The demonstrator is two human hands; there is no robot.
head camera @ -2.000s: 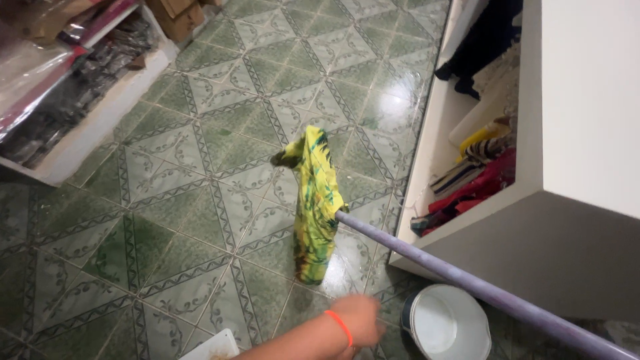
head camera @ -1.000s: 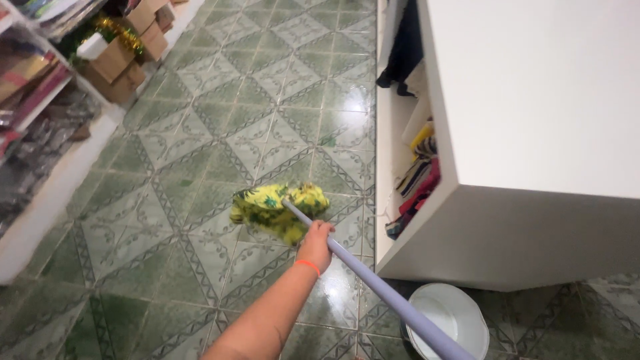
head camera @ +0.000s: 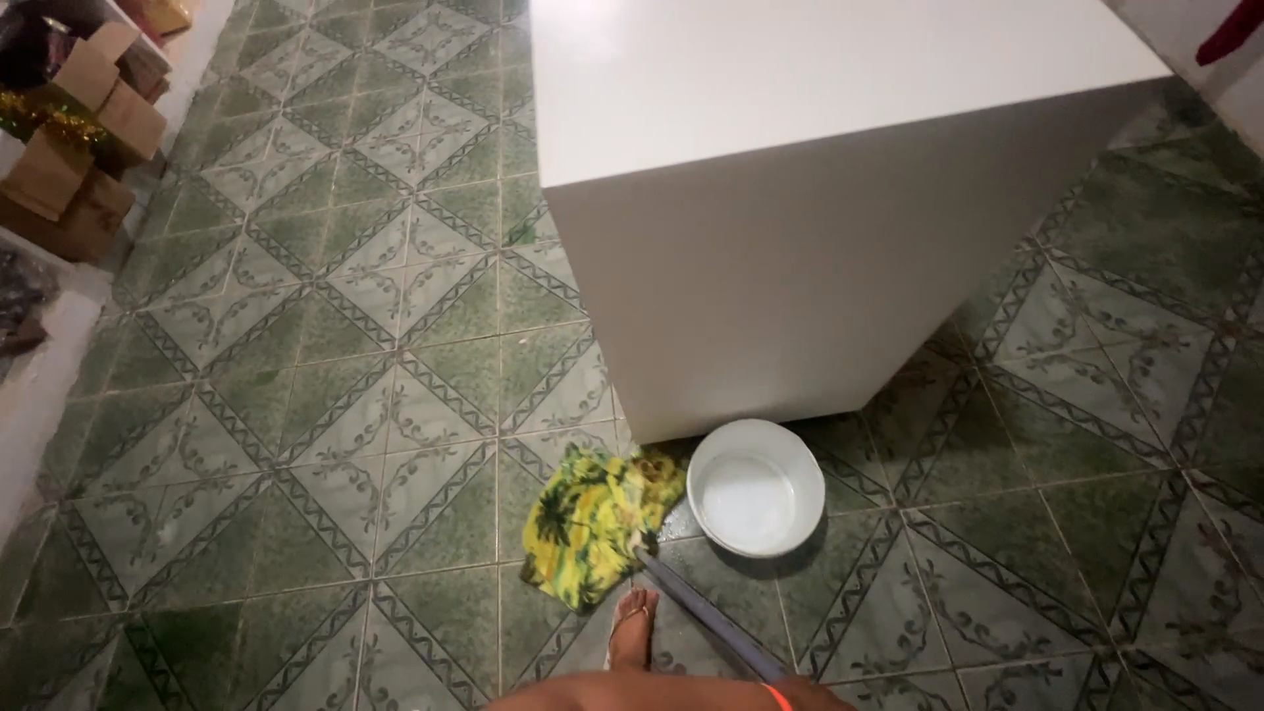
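My left hand [head camera: 818, 695], cut off by the bottom edge of the head view, is at the purple-grey pole [head camera: 716, 620] and appears closed around it. An orange band circles that wrist. The pole slants up and left to a yellow-green patterned cloth [head camera: 583, 518], spread on the tiled floor at its lower end. Right of the cloth stands a round white bucket [head camera: 755, 489] with what looks like a little liquid inside. My right hand is out of the frame.
A large white cabinet [head camera: 790, 267] rises just behind the bucket. A foot in a sandal [head camera: 632, 632] is right below the cloth. Open cardboard boxes [head camera: 74, 197] and gold tinsel [head camera: 49, 117] lie at the upper left, along a white ledge [head camera: 59, 360].
The cloth on the pole has come in close to the cabinet's corner and the bucket, and is spread wider. My left hand is farther from the cloth than one second ago. The view has shifted right.
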